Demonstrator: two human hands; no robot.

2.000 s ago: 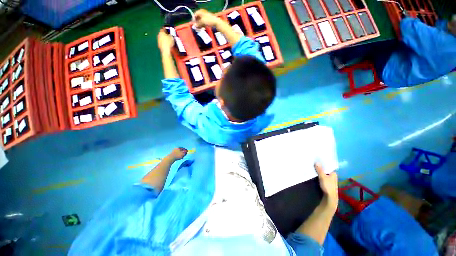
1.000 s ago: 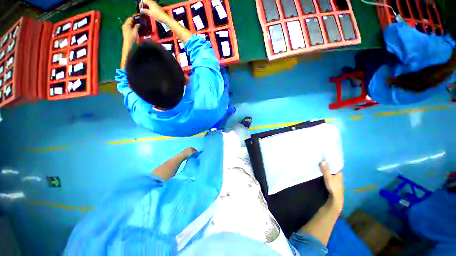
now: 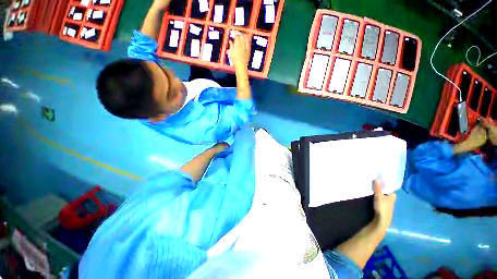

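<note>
A flat black folder or clipboard (image 3: 339, 224) is held in front of my body, right of centre. White sheets (image 3: 354, 169) lie over its upper part. My right hand (image 3: 385, 206) grips its right side, with the thumb on top of the sheets and the other fingers mostly hidden behind. My left arm hangs beside my body. My left hand (image 3: 219, 148) is small and partly hidden by the blue sleeve, and its fingers cannot be made out.
A person in blue (image 3: 147, 92) sits at the green bench (image 3: 291, 41), one hand over an orange tray (image 3: 215, 64). Another orange tray (image 3: 359, 101) holds grey phones. A second person in blue (image 3: 455, 177) is at right. A blue stool (image 3: 386, 264) stands below.
The view has moved along the bench to the right. The first person has turned, and one hand is now over the tray. The folder stays in my right hand.
</note>
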